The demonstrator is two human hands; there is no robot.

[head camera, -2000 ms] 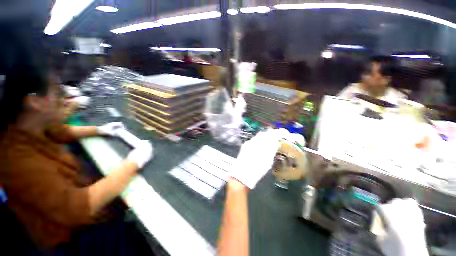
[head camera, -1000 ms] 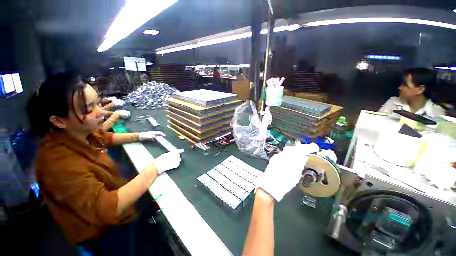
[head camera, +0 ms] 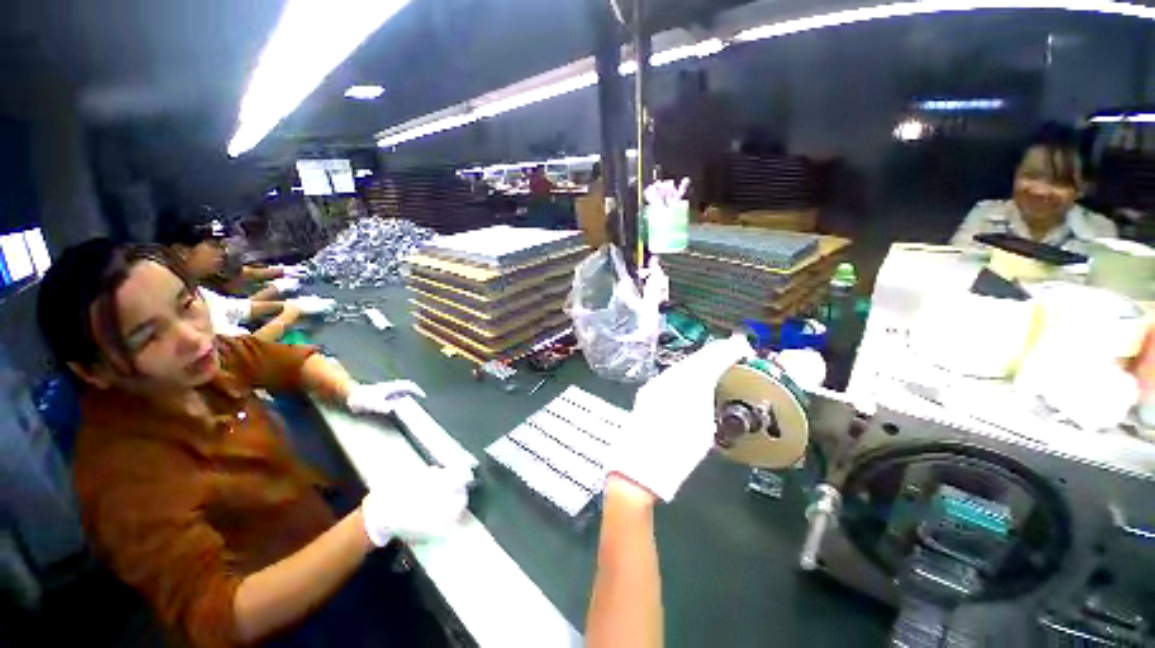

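My left hand (head camera: 675, 424), in a white glove, reaches in from below; its fingertips are at the upper left rim of the tan reel (head camera: 763, 415). Whether the fingers grip the rim is hidden. The reel has a dark metal hub and stands left of the machine (head camera: 874, 428). The machine's dark ring holds green-faced silver blocks (head camera: 973, 509). A short silver handle (head camera: 820, 525) is at the machine's lower left. More silver blocks (head camera: 937, 627) lie in front of the ring. My right hand is out of the picture.
A slab of silver parts (head camera: 561, 451) lies left of my hand. Behind it are a clear plastic bag (head camera: 613, 317), layered stacks of parts (head camera: 492, 289) and a green-white container (head camera: 666, 225). A person in brown (head camera: 190, 468) works at the left; another person (head camera: 1045, 203) is behind the machine.
My right hand, at the machine two seconds ago, has left the picture. My left hand remains at the reel. The person in brown has turned their head; the person behind the machine now faces this way.
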